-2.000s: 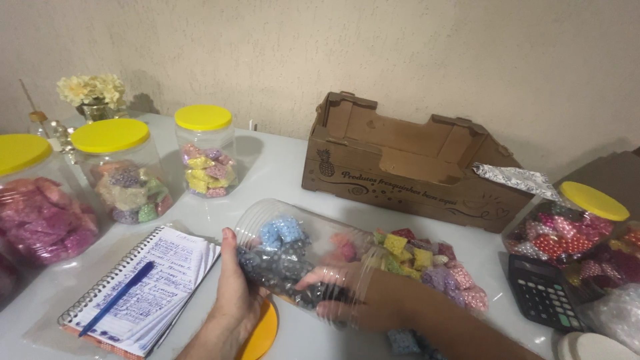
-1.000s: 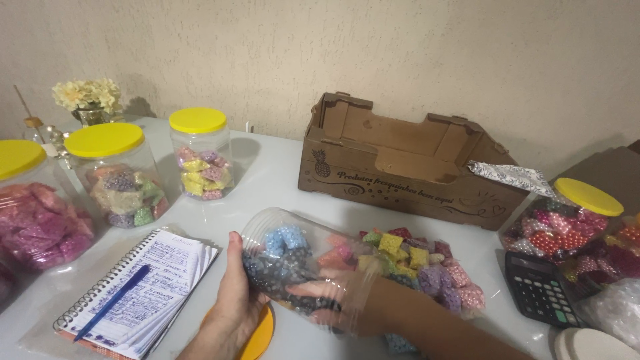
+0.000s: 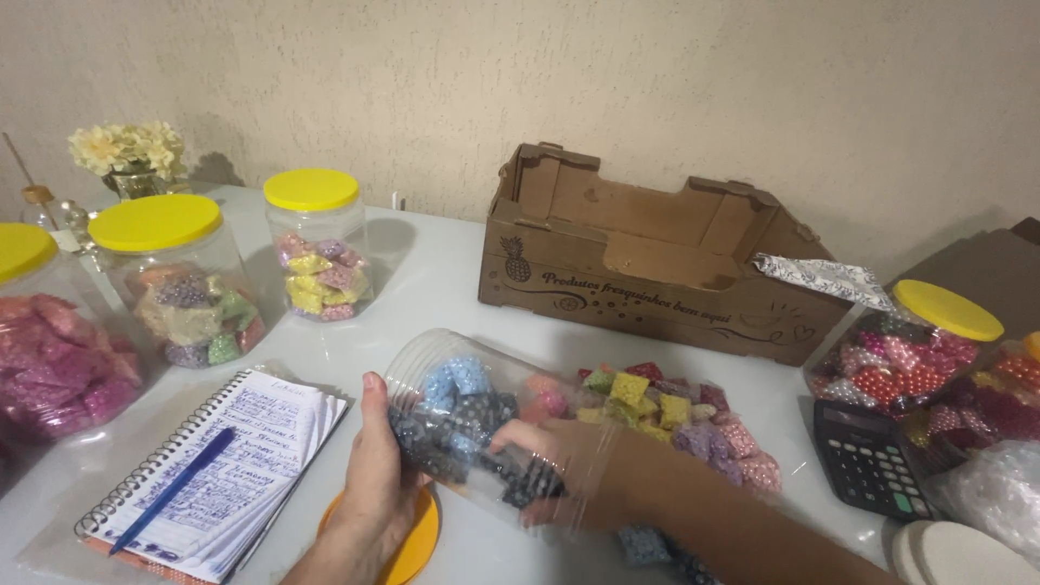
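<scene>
A clear plastic jar (image 3: 487, 439) lies on its side, its base toward my left hand (image 3: 378, 479), which grips it there. Inside are light blue bead packets (image 3: 457, 382) and black ones (image 3: 528, 479). My right hand (image 3: 561, 471) reaches in through the mouth, fingers spread at a black packet; whether it grips it I cannot tell. Beyond the jar lies a pile of yellow, red, purple and pink bead packets (image 3: 674, 410). A light blue packet (image 3: 644, 544) rests below my right forearm. An orange-yellow lid (image 3: 418, 532) lies under my left wrist.
Yellow-lidded jars of bead packets (image 3: 317, 244) stand at the left, another (image 3: 902, 349) at the right. A spiral notebook (image 3: 219, 479) bears a blue pen (image 3: 172, 490). A cardboard box (image 3: 642, 268) stands by the wall. A calculator (image 3: 869, 459) and a clear plastic bag (image 3: 995, 496) lie right.
My right hand stays inside the jar, its fingers shifting among the black packets. My left hand keeps its hold on the jar. Otherwise the things on the table look unchanged.
</scene>
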